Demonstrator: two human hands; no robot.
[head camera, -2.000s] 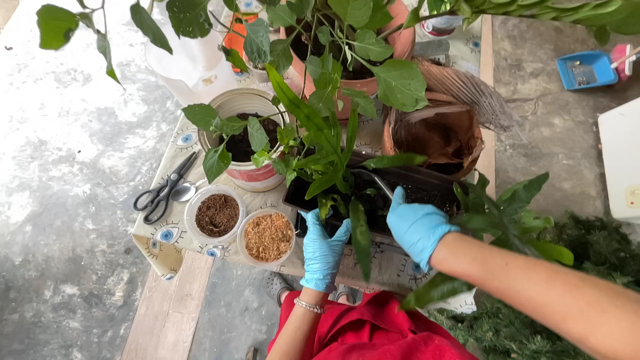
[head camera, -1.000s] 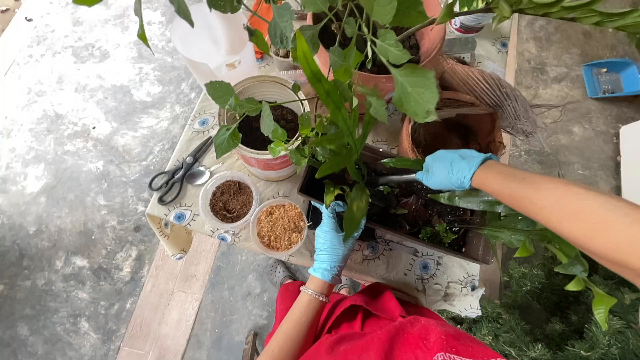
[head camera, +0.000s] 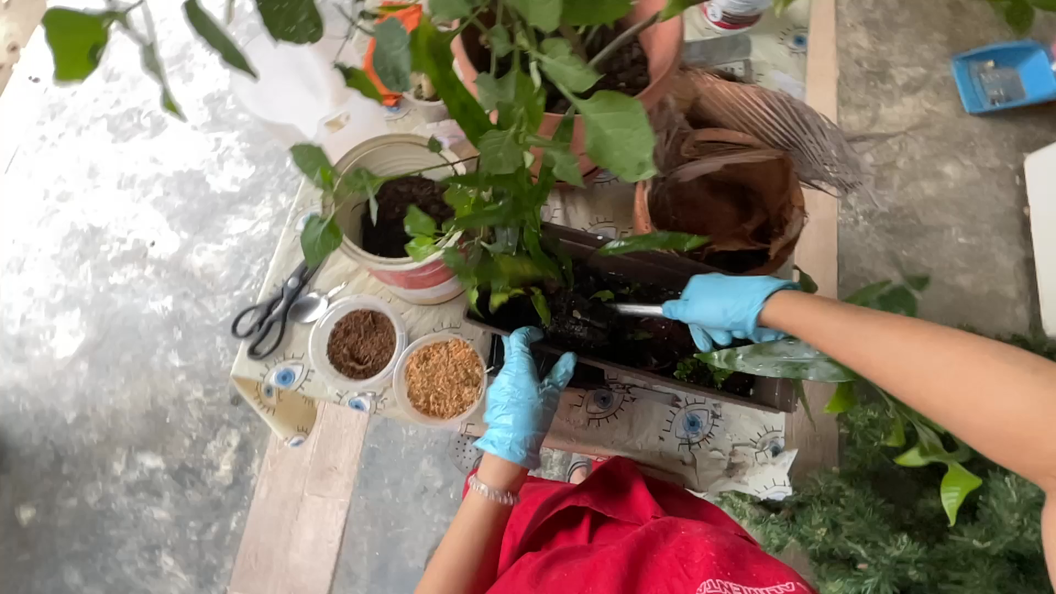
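Observation:
A dark rectangular planter box (head camera: 767, 394) with soil and leafy plants lies across the table's front. My right hand (head camera: 726, 307), in a blue glove, is closed around a metal-shafted hand tool (head camera: 639, 310) whose far end is down in the dark soil (head camera: 577, 320). My left hand (head camera: 525, 398), also gloved in blue, is at the planter's near left edge with thumb and fingers apart, and it holds nothing that shows. Green leaves (head camera: 511, 264) rise from the planter's left end. Just left of my left hand stands a round tub of tan shavings-like material (head camera: 444, 378).
A tub of brown fibrous material (head camera: 361, 343), a spoon (head camera: 309, 307) and black-handled scissors (head camera: 276, 312) are at the left. Behind stand a white bucket of soil (head camera: 412, 276), a large terracotta-coloured pot (head camera: 664, 58) and a brown pot with dry sheaths (head camera: 718, 206). Branches overhang the table.
Since two seconds ago, my right hand has shifted right along the planter, with the tool still in it. My left hand has come away from the leaves, and its fingers have spread.

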